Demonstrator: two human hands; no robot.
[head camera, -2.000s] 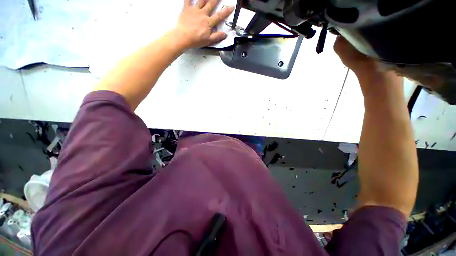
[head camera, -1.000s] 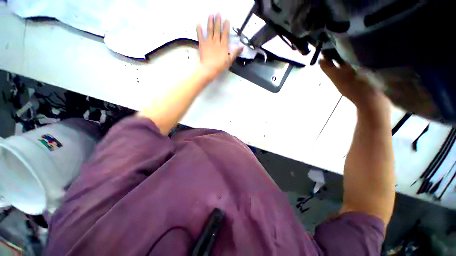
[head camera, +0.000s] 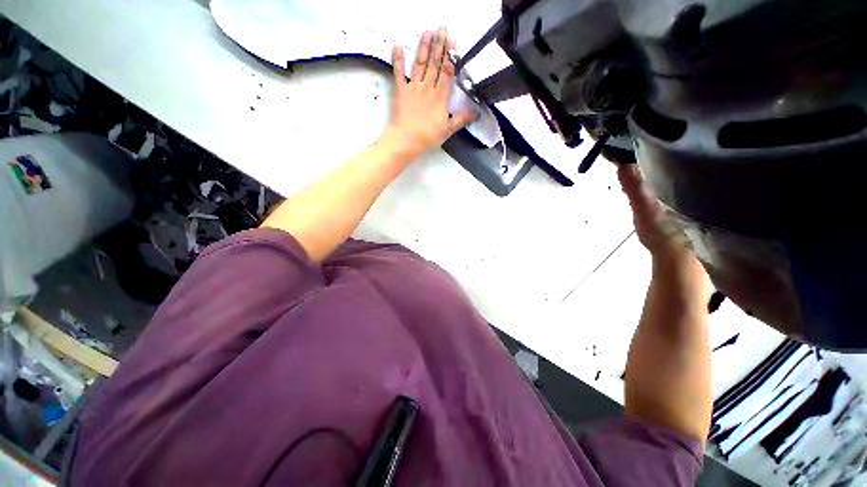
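Note:
The straight knife cutting machine (head camera: 741, 124) fills the upper right, its dark motor body above the table. Its grey base plate (head camera: 501, 178) lies on the table, partly under the fabric lay (head camera: 314, 33), a white-topped stack with a dark curved edge. My left hand (head camera: 425, 105) lies flat with fingers spread on the lay's white top, just left of the knife stand. A narrow cut strip (head camera: 537, 152) with a dark edge trails right over the base plate. My right hand (head camera: 648, 204) is at the machine, its fingers hidden behind the motor body.
White cutting table (head camera: 314, 128) runs diagonally. Dark offcuts and white-topped strips (head camera: 789, 399) lie at the lower right. A white bucket (head camera: 62, 204) with a coloured label stands left below the table edge, near scraps on the dark floor.
The view has turned, so the table slants more and the bucket sits further left. The strip beside the knife reaches further right over the base plate. My left hand stays on the lay.

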